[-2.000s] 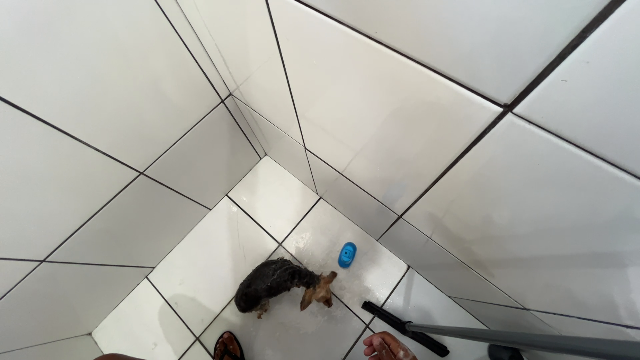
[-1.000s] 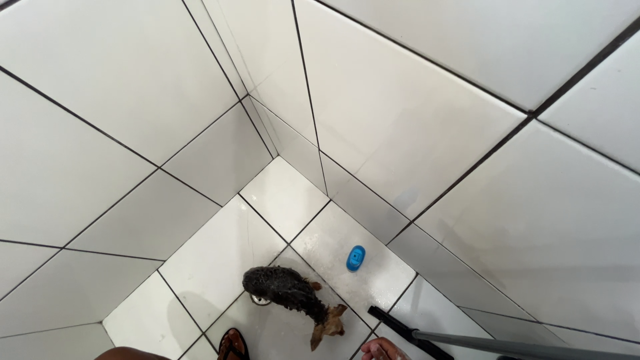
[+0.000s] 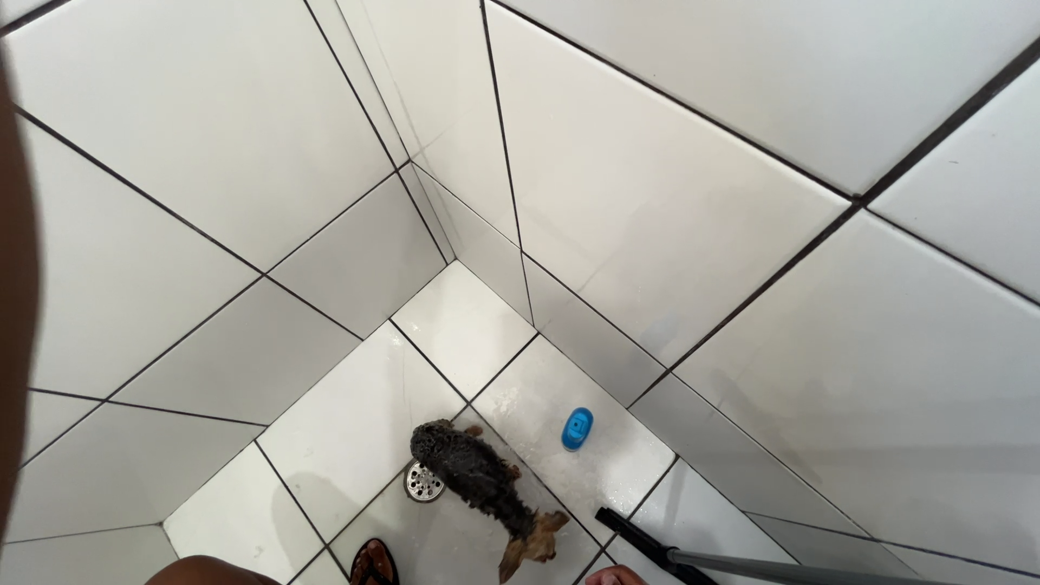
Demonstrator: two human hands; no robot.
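Observation:
A small wet dog (image 3: 475, 475) with dark back fur and a tan head stands on white floor tiles, its head toward the lower right. What looks like my right hand (image 3: 615, 576) shows only as curled skin at the bottom edge, so what it holds is hidden. Just above and right of it lies the black head of a squeegee or floor brush (image 3: 642, 539) with a grey handle. A blue oval plastic object (image 3: 577, 429) rests on the floor, right of the dog. My left hand is out of view; a blurred brown shape, perhaps an arm, fills the left edge.
A round metal floor drain (image 3: 424, 481) is beside the dog's hindquarters. A foot in a dark flip-flop (image 3: 374, 562) and a bent knee (image 3: 211, 571) show at the bottom. White tiled walls (image 3: 691, 162) meet in a corner beyond the dog.
The dog has turned, its head swinging from the right toward the lower right, and the drain is now exposed. A blurred brown shape has come in at the left edge.

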